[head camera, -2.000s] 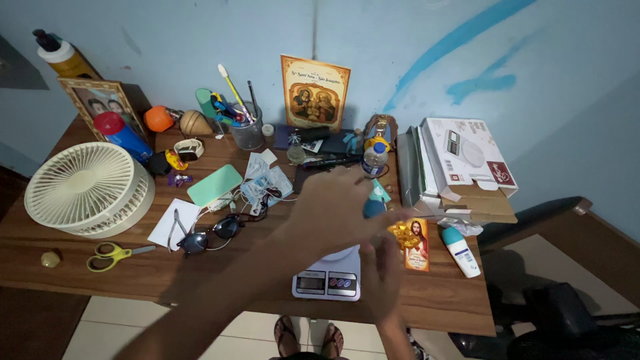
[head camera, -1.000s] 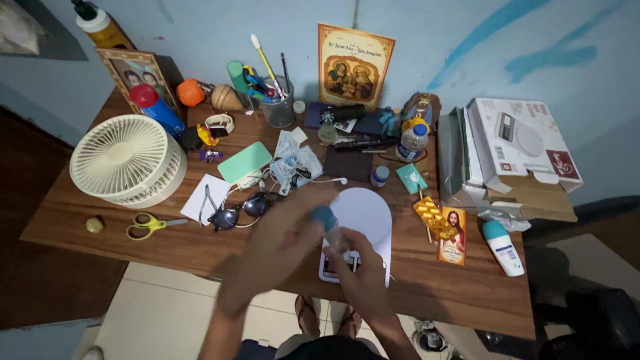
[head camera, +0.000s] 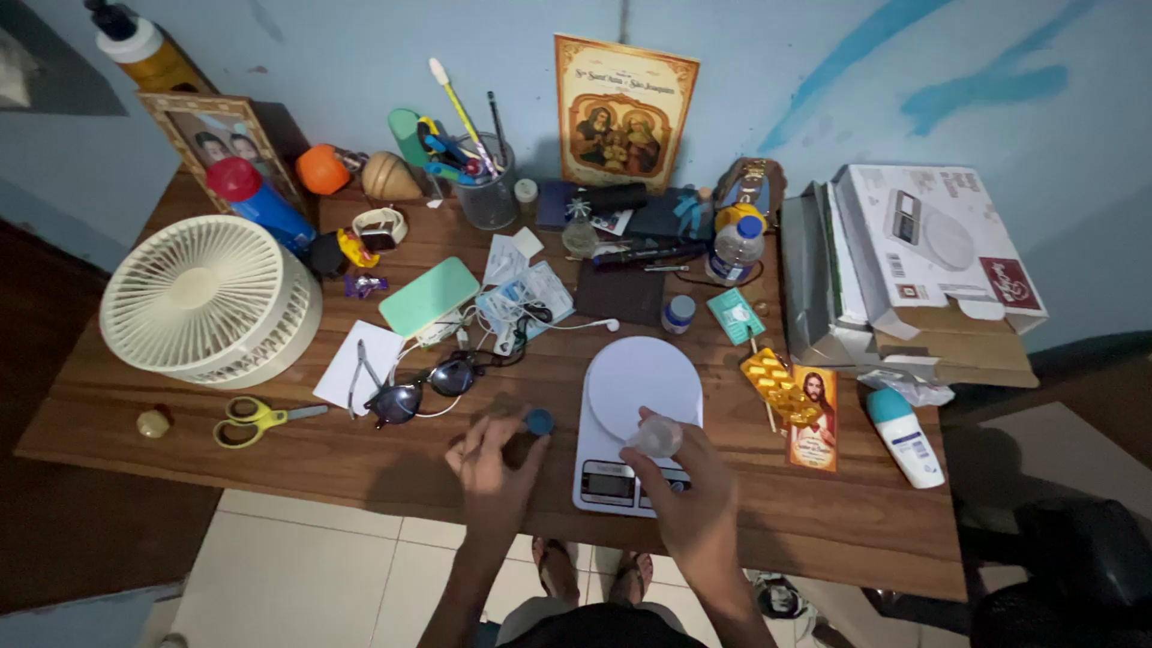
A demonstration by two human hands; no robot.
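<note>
My left hand pinches a small blue cap between thumb and fingers, over the wooden desk left of the scale. In my right hand is a small translucent container, tilted, held over the front right part of the white digital kitchen scale. The two pieces are apart. Part of the scale's button panel is hidden by my right thumb. Behind the scale stands a small jar with a pale lid. Dark sunglasses lie beyond my left hand.
A cream fan, yellow-handled scissors and a mint-green case occupy the left side. At the right are a blister pack, a religious card, a roll-on deodorant and an open cardboard box. A water bottle stands behind.
My hands, close together one second ago with the blue-capped container between them, are now apart. The cap has come off into my left hand; the container stays in my right.
</note>
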